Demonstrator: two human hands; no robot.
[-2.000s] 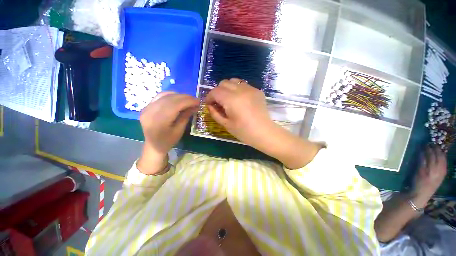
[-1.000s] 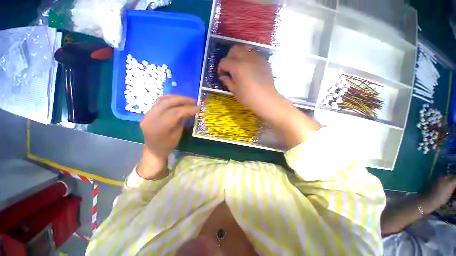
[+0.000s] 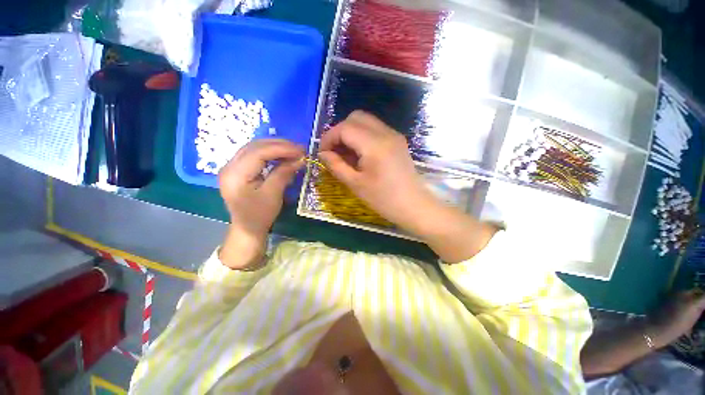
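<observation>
My left hand [image 3: 259,185] has thumb and forefinger pinched at the near left edge of the divided tray [image 3: 393,226]; a tiny whitish piece, likely a connector housing [image 3: 308,159], shows at its fingertips. My right hand [image 3: 375,170] is just right of it, fingertips closed, with a short yellow wire [image 3: 321,163] between the two hands. What else the right fingers hold is hidden. Loose yellow wires [image 3: 348,204] lie under the right hand. The dark wires [image 3: 379,100] fill the middle compartment and the red wires [image 3: 393,36] the far one.
A blue tray [image 3: 259,54] holds loose white housings [image 3: 224,123]. A black tool with an orange-red part [image 3: 127,127] and papers [image 3: 46,100] lie left. Wired leads [image 3: 568,166] lie in the right column. At far right are white strips [image 3: 671,127], a pile of assemblies [image 3: 672,216] and another person's arm [image 3: 649,335].
My right hand has moved from the dark wires back toward my left hand, over the yellow wires. My left hand has stayed nearly in place.
</observation>
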